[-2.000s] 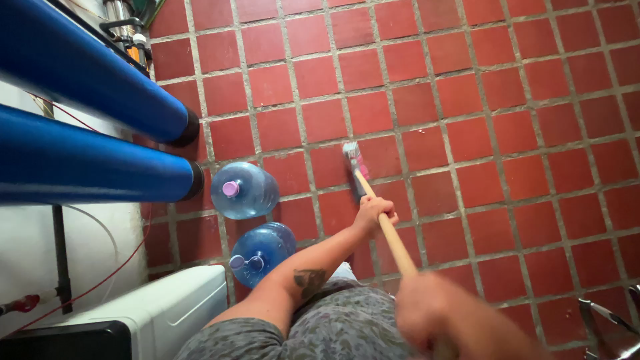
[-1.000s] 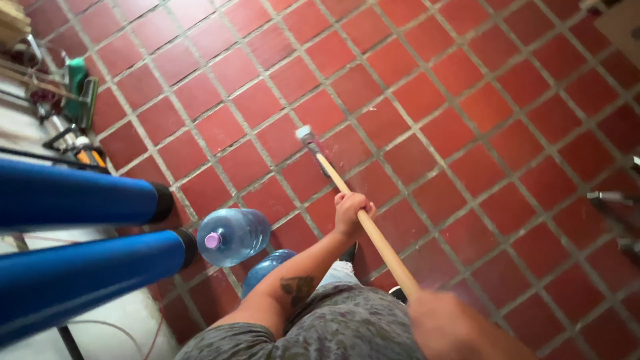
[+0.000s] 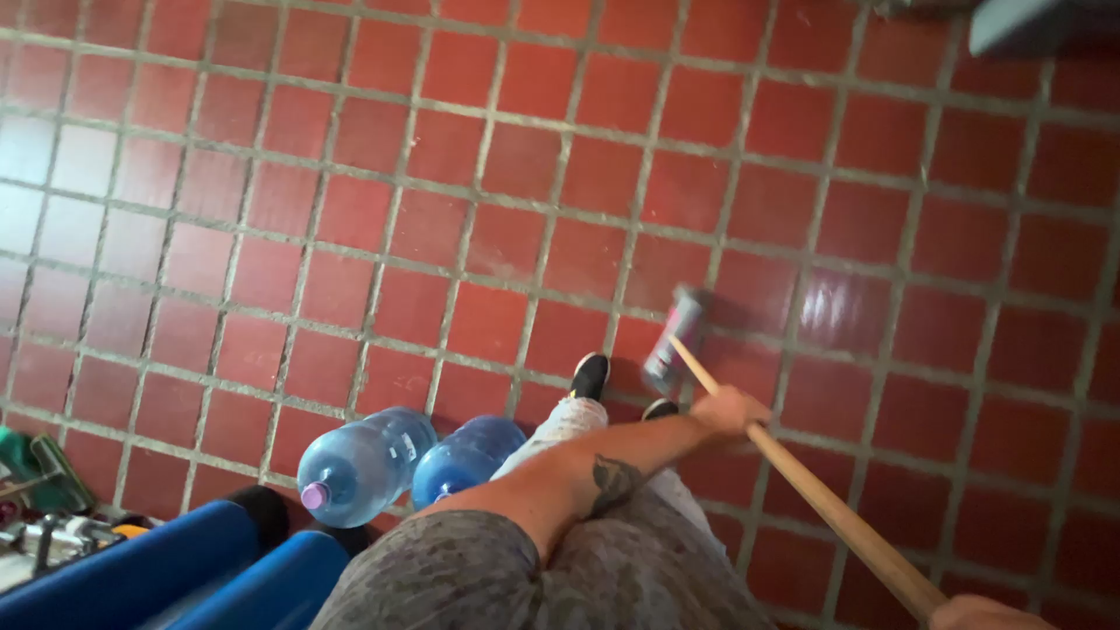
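Note:
My left hand (image 3: pixel 731 411) is closed around the lower part of a wooden broom handle (image 3: pixel 840 516). Nearer the handle's upper end, at the bottom right edge, my right hand (image 3: pixel 984 614) grips it, partly cut off by the frame. The handle runs down to a blurred broom head (image 3: pixel 675 337), grey and pink, on the red tiled floor (image 3: pixel 507 236), just ahead of my feet. Its bristles cannot be made out clearly.
Two blue water jugs, one with a pink cap (image 3: pixel 367 464) and another (image 3: pixel 468 459) beside it, lie left of my legs. Blue cylinders (image 3: pixel 149 560) stick in at the lower left, near assorted tools (image 3: pixel 57 534). A grey object (image 3: pixel 1032 26) is at the top right.
The view has turned strongly. The broom head has moved from ahead of me to near my feet, towards the right. Both hands have stayed on the handle.

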